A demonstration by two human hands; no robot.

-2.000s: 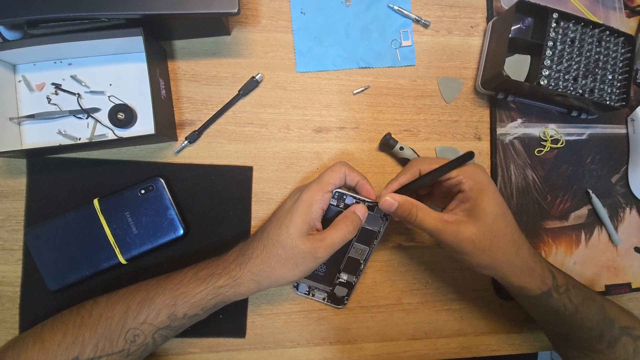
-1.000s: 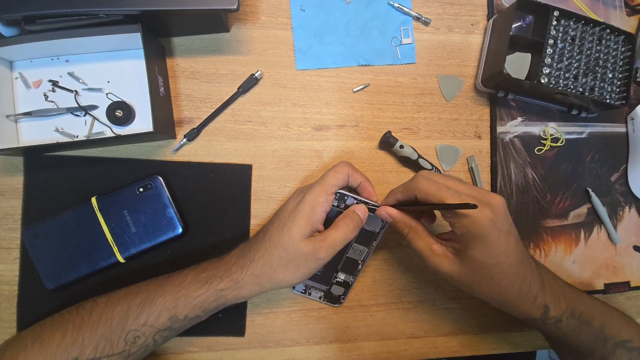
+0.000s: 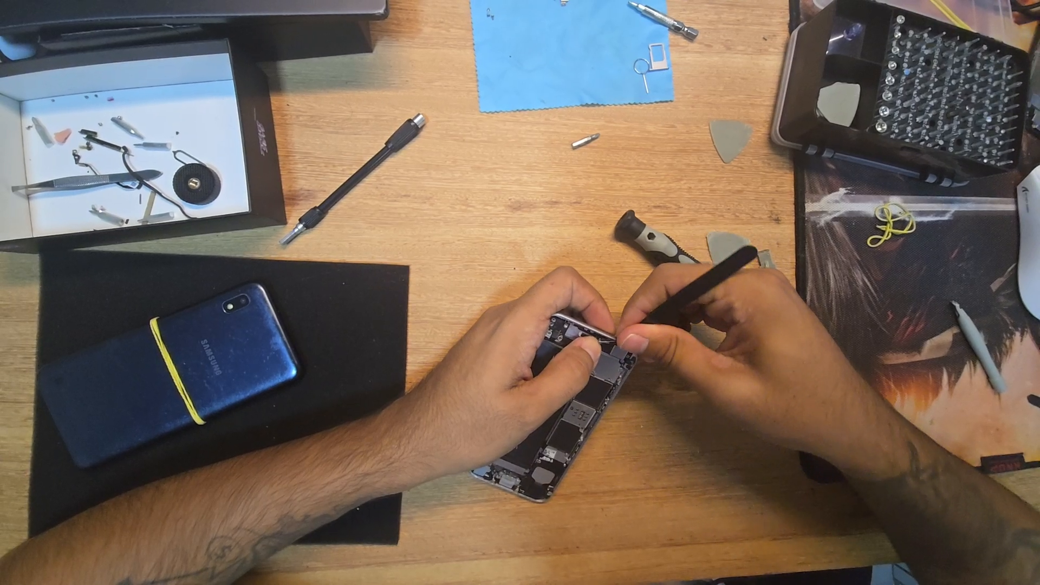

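An opened smartphone [image 3: 578, 414] with its circuit board and inner parts exposed lies tilted on the wooden table. My left hand [image 3: 520, 366] grips its top end, thumb on the inner parts and fingers curled over the top edge. In my right hand [image 3: 715, 341] is a slim black tool [image 3: 705, 284], probably tweezers, held between thumb and fingers; its tip is hidden at the phone's top right corner. Behind my right hand lies a grey and black screwdriver handle [image 3: 654, 241], beside a grey triangular opening pick [image 3: 725, 246].
A blue Samsung phone [image 3: 236, 349] with a yellow band rests on a black mat [image 3: 349, 325] at left. Around the work lie a parts box [image 3: 258, 146], an extension shaft [image 3: 353, 180], a blue cloth [image 3: 561, 65], a loose bit [image 3: 585, 140] and a bit case [image 3: 829, 61].
The black tool, lying nearly level one second ago, now slants up to the right. My right hand has turned with it, while my left hand keeps its place on the opened phone.
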